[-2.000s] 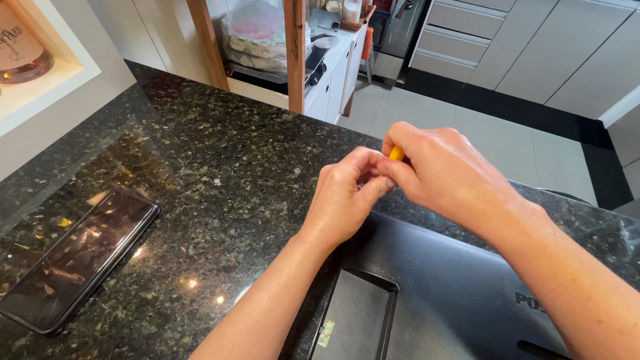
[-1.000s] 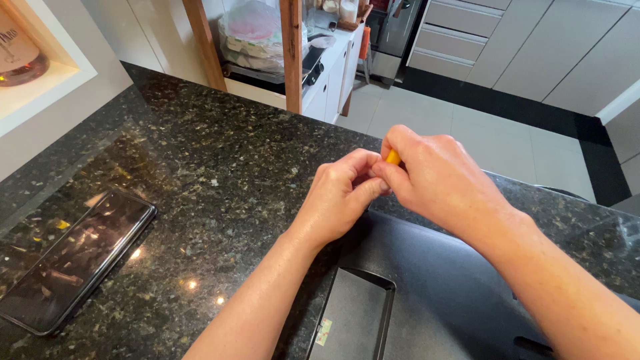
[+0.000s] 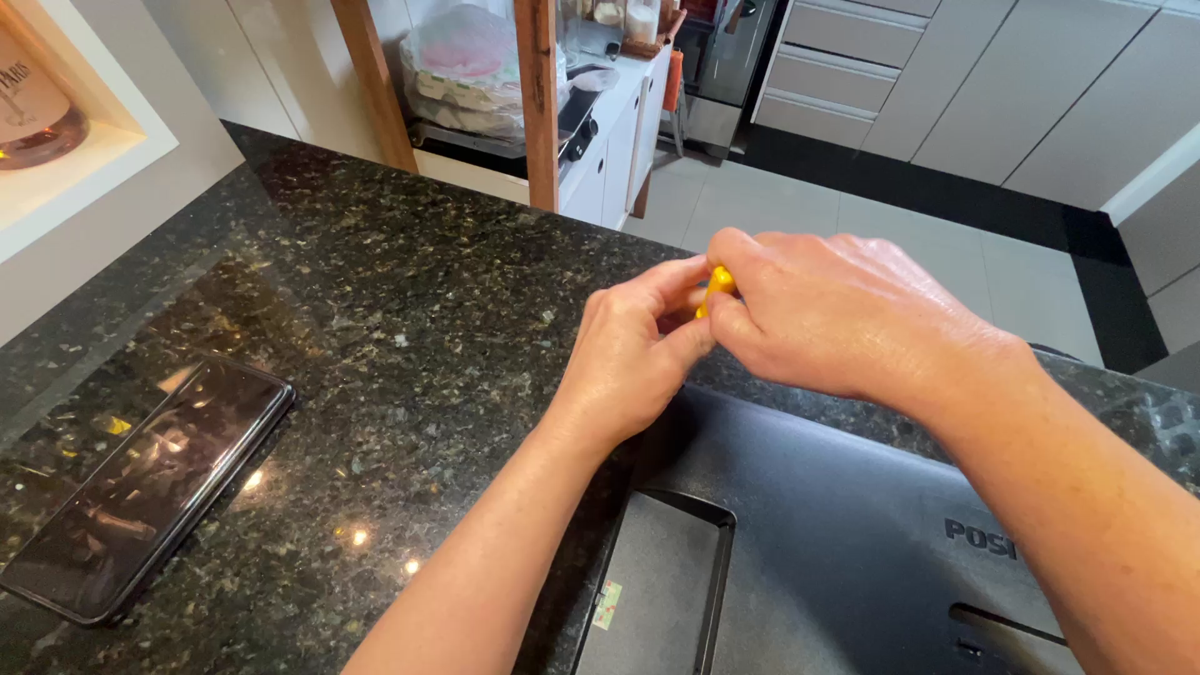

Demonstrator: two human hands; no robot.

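A small yellow object [image 3: 717, 286], its kind hidden by the fingers, is pinched between the hands above the counter's far edge. My right hand [image 3: 834, 305] has thumb and index finger closed on it. My left hand [image 3: 642, 352] meets it from the left, fingertips bent against the same object; its exact hold is partly covered. Below both hands lies a black plastic casing or lid [image 3: 825, 525] with raised lettering, a rectangular recess [image 3: 661, 581] and a small sticker [image 3: 607, 606].
A dark smartphone [image 3: 155, 487] lies at the left on the speckled stone counter [image 3: 403, 375]. A bottle [image 3: 37, 103] stands in a lit niche [image 3: 112, 141]. Beyond the counter are wooden posts [image 3: 538, 103], a bagged bundle [image 3: 469, 75], a white cabinet [image 3: 614, 159] and grey drawers [image 3: 839, 80].
Both hands stay together at nearly the same place. The right hand has turned slightly around the yellow object, and more of the object shows now.
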